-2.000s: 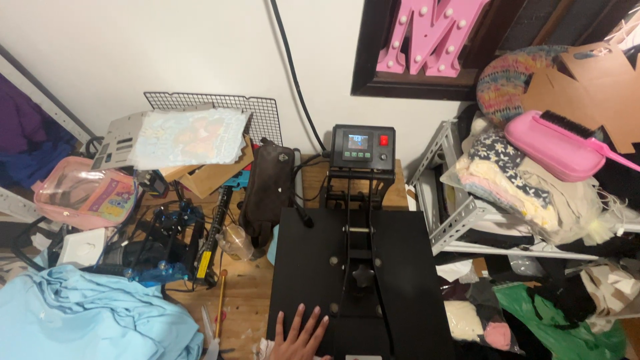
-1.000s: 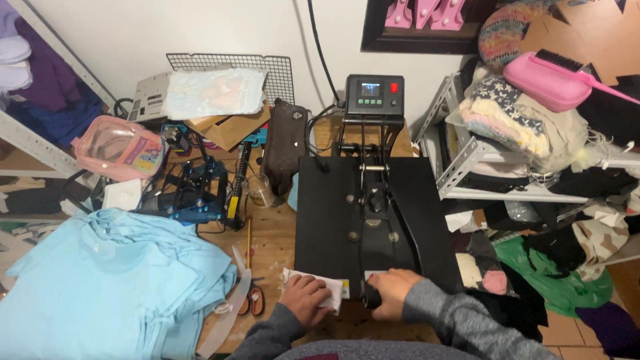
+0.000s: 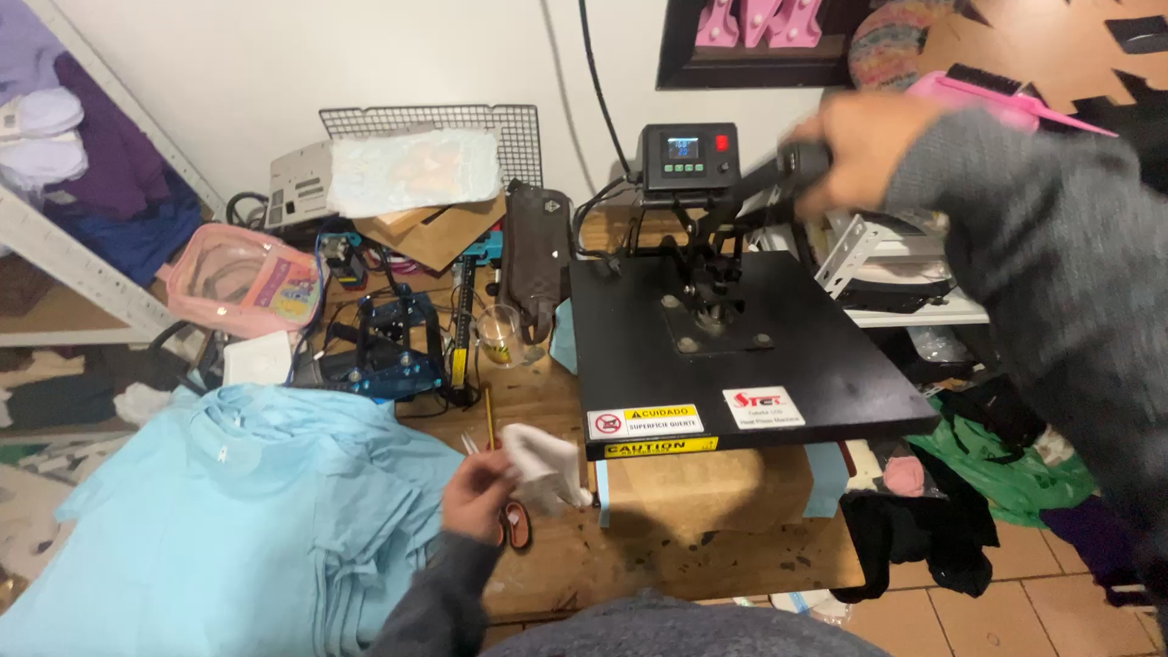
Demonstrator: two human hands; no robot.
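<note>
My right hand (image 3: 858, 151) grips the raised lever handle (image 3: 805, 166) of a heat press, beside its control box (image 3: 689, 157). The black upper platen (image 3: 730, 356) sits raised over the lower part, where brown paper (image 3: 707, 488) with light blue fabric (image 3: 826, 479) at its sides shows. My left hand (image 3: 479, 493) pinches a small white cloth or paper (image 3: 547, 465) left of the press's front edge. Light blue T-shirts (image 3: 246, 511) lie piled left of that hand. Orange-handled scissors (image 3: 517, 526) lie on the wooden table, partly behind the hand.
A pink clear-topped case (image 3: 242, 278), blue-and-black tools (image 3: 392, 347), a transparent cup (image 3: 499, 335) and a dark pouch (image 3: 537, 255) occupy the table's back left. White metal shelving (image 3: 100, 182) stands left; another shelf (image 3: 922, 318) holds things at right. Clothes and a green bag (image 3: 1004, 465) lie low at right.
My right hand has swung up and back with the lever from the press's front, and the upper platen has lifted. My left hand has moved left off the press front, carrying the white piece.
</note>
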